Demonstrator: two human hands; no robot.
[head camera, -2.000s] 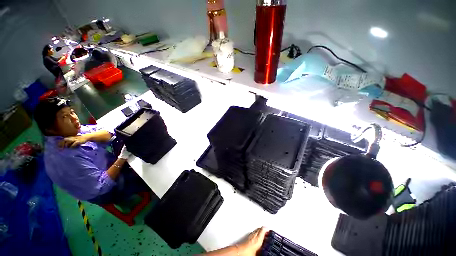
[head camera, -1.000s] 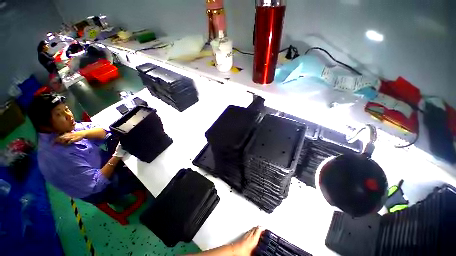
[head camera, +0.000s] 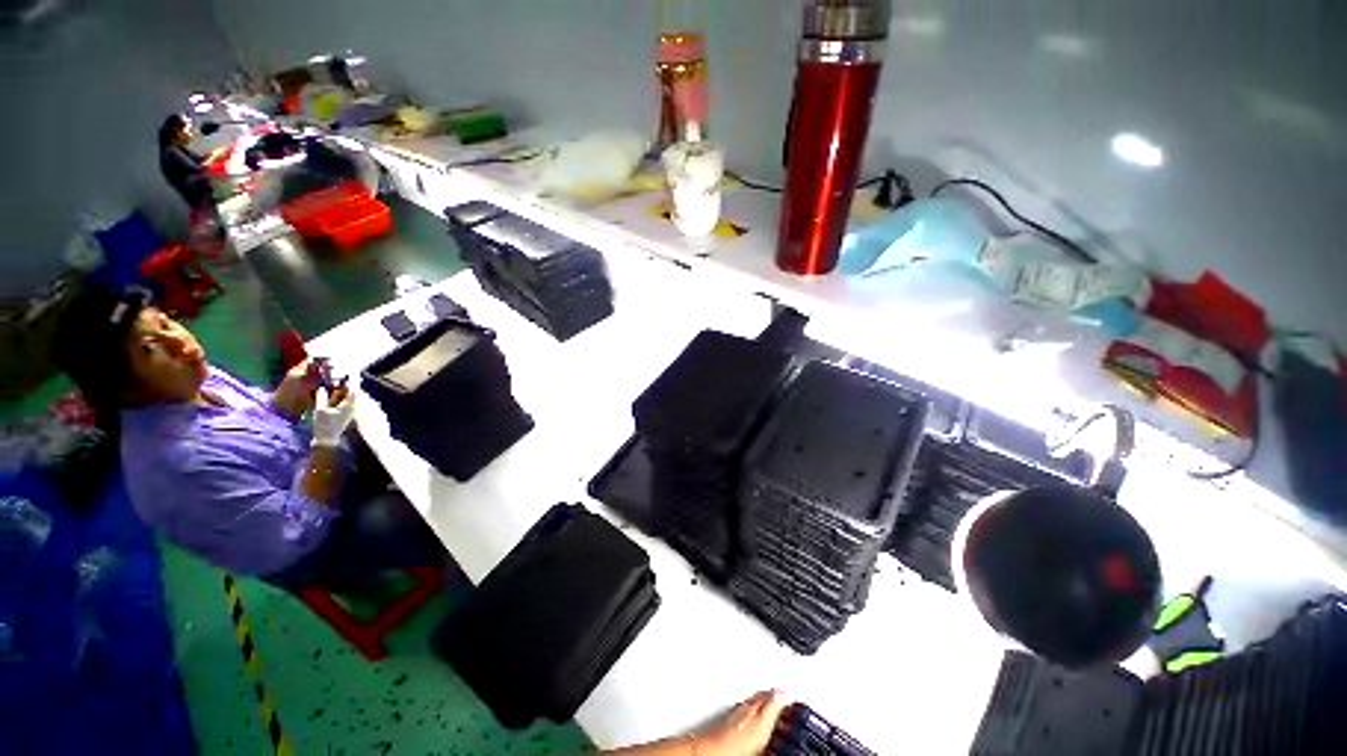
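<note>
My left hand (head camera: 751, 725) is at the bottom edge of the view, partly cut off, with its fingers against the end of a small bundle of black tablet cases (head camera: 810, 733). The bundle's edges show as parallel ridges and its lower part is out of the picture. My right hand is not in view. Tall stacks of black tablet cases (head camera: 835, 443) stand on the white bench behind the bundle. Another stack (head camera: 554, 613) lies at the bench's near edge, to the left of my hand.
A black lamp shade (head camera: 1061, 576) stands right of the stacks, beside green-handled cutters (head camera: 1186, 632). More cases (head camera: 1256, 682) lean at the lower right. A red flask (head camera: 830, 155) stands on the back shelf. A person (head camera: 244, 443) sits at left by another stack (head camera: 446, 399).
The view has shifted slightly, and less of the bundle shows at the bottom edge. The seated person's hand has left the shoulder, and both hands are now together holding something small.
</note>
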